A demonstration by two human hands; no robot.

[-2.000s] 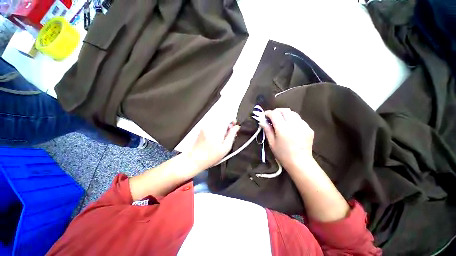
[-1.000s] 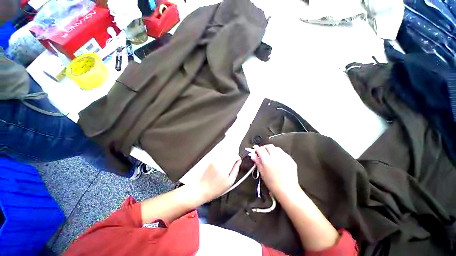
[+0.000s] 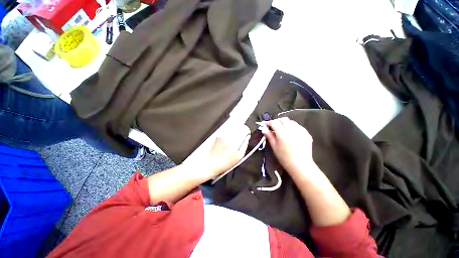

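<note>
Dark brown trousers lie in front of me, partly on the white table and partly over my lap. My right hand is at the waist, just below the dark round button, fingertips closed on a small whitish or silvery tool, mostly hidden. My left hand is beside it on the left, fingers bent at the trousers' edge; whether it pinches cloth is hidden. The off-white drawstring runs between the hands, its curled end lying on the cloth. A thin pale strand hangs below my right fingers.
Other brown trousers lie left on the white table. A yellow tape roll, red box and black markers are upper left. A person's jeans and a blue crate are left. Navy cloth is upper right.
The view dipped towards the table's far side and came partly back. My left hand's fingers have shifted slightly and bent more. My right hand stays by the button with the tool.
</note>
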